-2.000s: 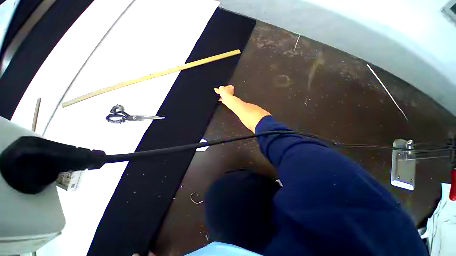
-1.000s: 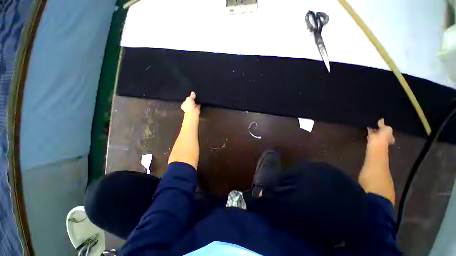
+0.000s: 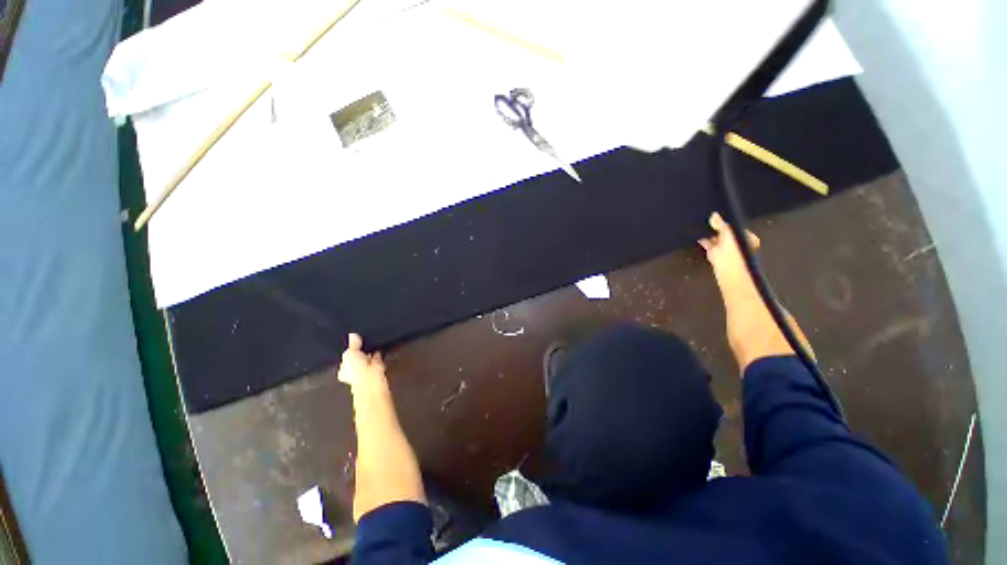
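A long band of black fabric (image 3: 475, 252) lies across the table along the near side of the white sheet (image 3: 442, 144). My left hand (image 3: 359, 362) is at its near edge on the left, thumb on top and fingers partly hidden at the edge. My right hand (image 3: 729, 237) pinches the same edge further right, partly behind a black cable. Tailor's shears (image 3: 532, 130) lie on the white sheet, tips near the black fabric. A yellow yardstick (image 3: 778, 166) crosses the black fabric at the right, partly hidden by a white housing.
A second yardstick (image 3: 215, 132) lies on the white sheet at the left. A small grey-brown block (image 3: 362, 119) lies near the shears. White scraps (image 3: 593, 287) and thread are on the brown table (image 3: 265, 475). The black cable (image 3: 762, 281) hangs at the right. Pale blue cloth (image 3: 66, 287) stands left.
The view has swung and tilted. Both hands were at the black fabric's near edge one second ago and still are. The white housing now covers part of the yardstick at the right.
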